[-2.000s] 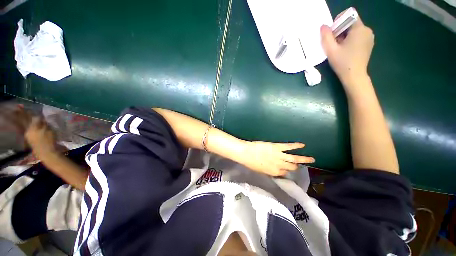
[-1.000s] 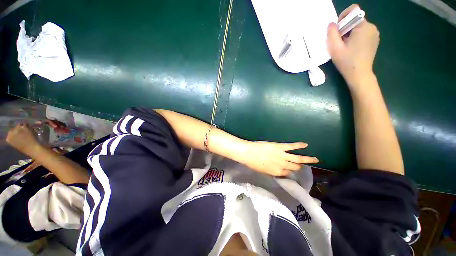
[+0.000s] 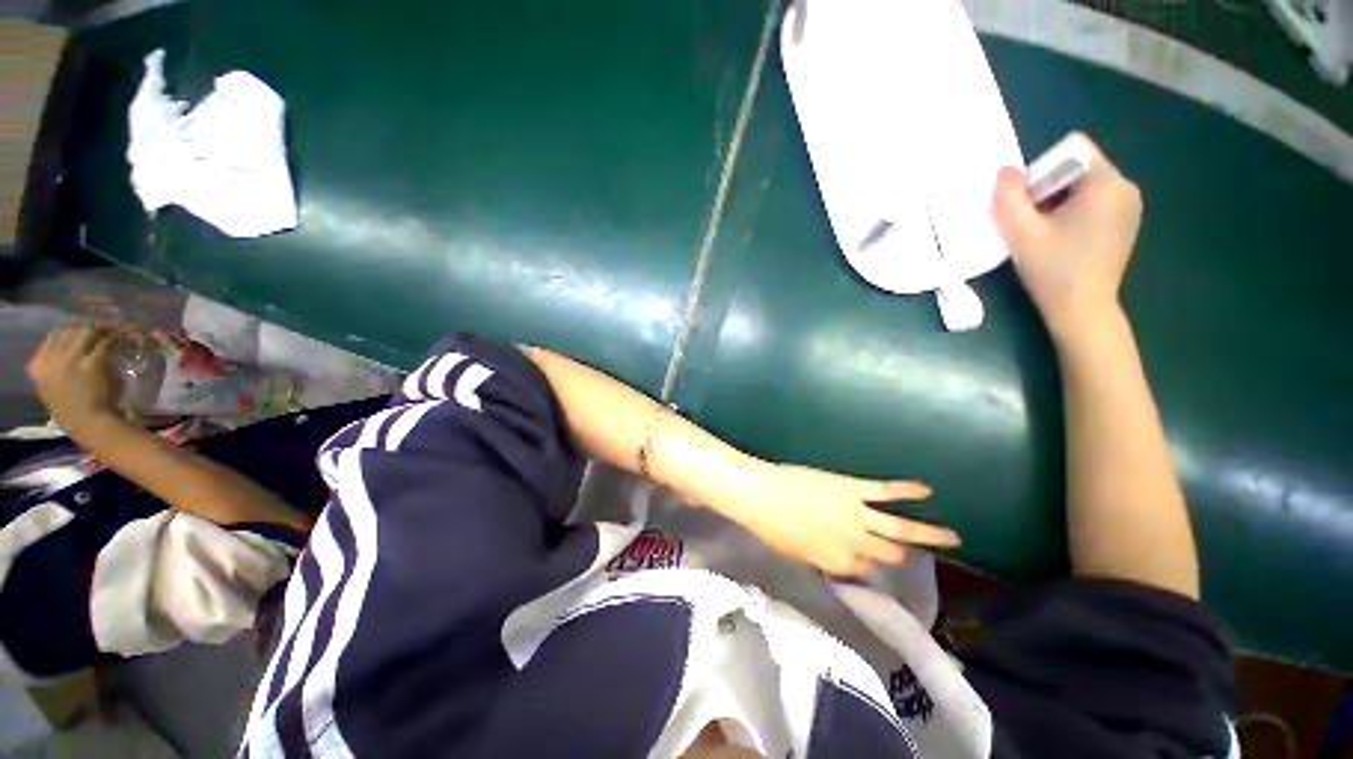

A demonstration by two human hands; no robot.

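A white oval plastic housing (image 3: 905, 134) lies on the dark green work surface (image 3: 519, 178), right of the seam. A small white end tab (image 3: 960, 306) sticks out from its near end. My right hand (image 3: 1071, 237) is at the housing's right edge, closed on a short white side tab (image 3: 1058, 168). Whether the tab is joined to the housing is hidden by my fingers. My left hand (image 3: 838, 515) rests at the work surface's near edge in front of my body, fingers spread, holding nothing.
A crumpled white cloth or paper (image 3: 223, 153) lies on the surface at upper left. A neighbouring person's arm (image 3: 178, 472) is at lower left, the hand near a clear item. A pale rail (image 3: 1157, 67) curves along the far edge at upper right.
The view has tilted, so the surface and housing appear lower and more of the far rail shows. My right hand still grips the side tab; my left hand keeps its spread pose.
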